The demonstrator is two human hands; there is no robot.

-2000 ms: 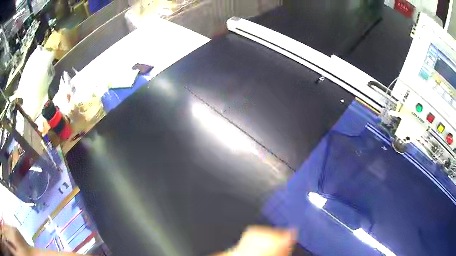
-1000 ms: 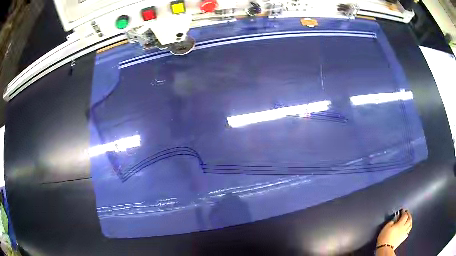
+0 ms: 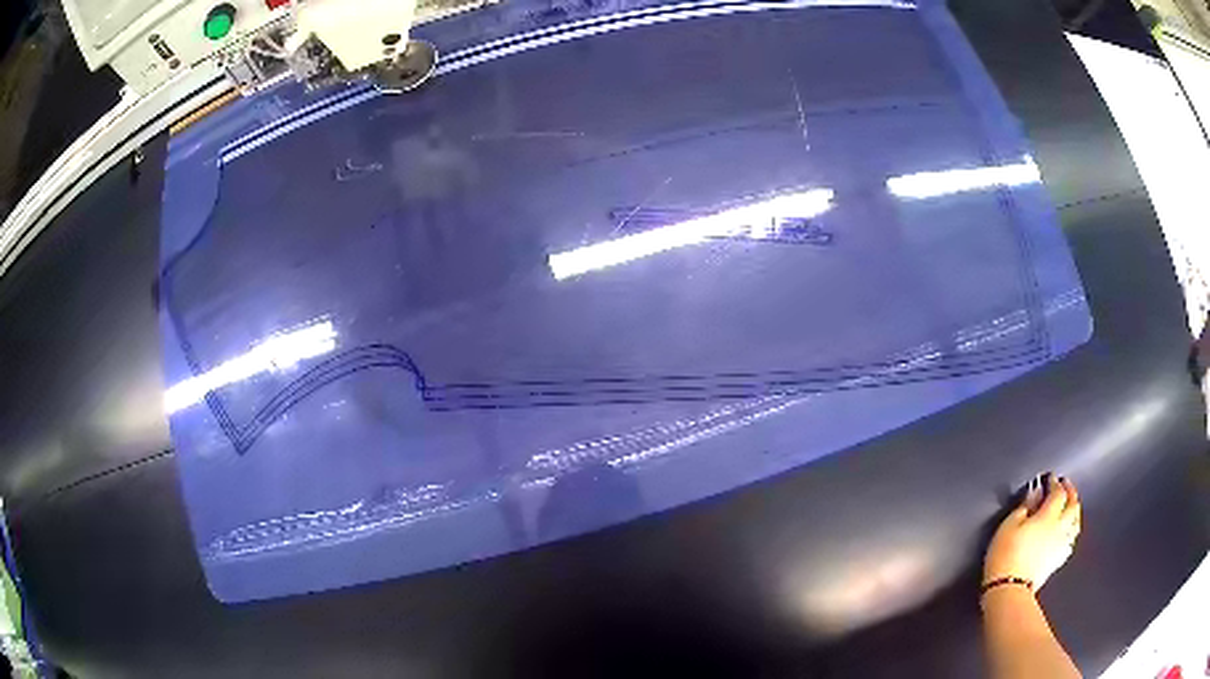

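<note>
The sewing template (image 3: 624, 318), a large glossy transparent blue sheet with drawn dark lines, lies flat on the black table (image 3: 743, 570). Dark fabric shows through it. Its far edge runs under the sewing machine head (image 3: 358, 33) at the upper left. My right hand (image 3: 1034, 535), with a dark band at the wrist, rests low on the black table at the right, apart from the template. Its fingers are around a small dark object with a pale glint, possibly thread snips (image 3: 1039, 488). My left hand is out of the picture.
The control panel (image 3: 146, 40) with a green button (image 3: 219, 21) is at the top left. A pale machine rail (image 3: 80, 166) curves along the left. A white surface (image 3: 1135, 120) lies beyond the table's right edge. A dark thing touches the right picture rim.
The view has swung from the table's left side to the template, then shifted slightly, so the template sits further up and left. My right hand stays low right at the small dark object.
</note>
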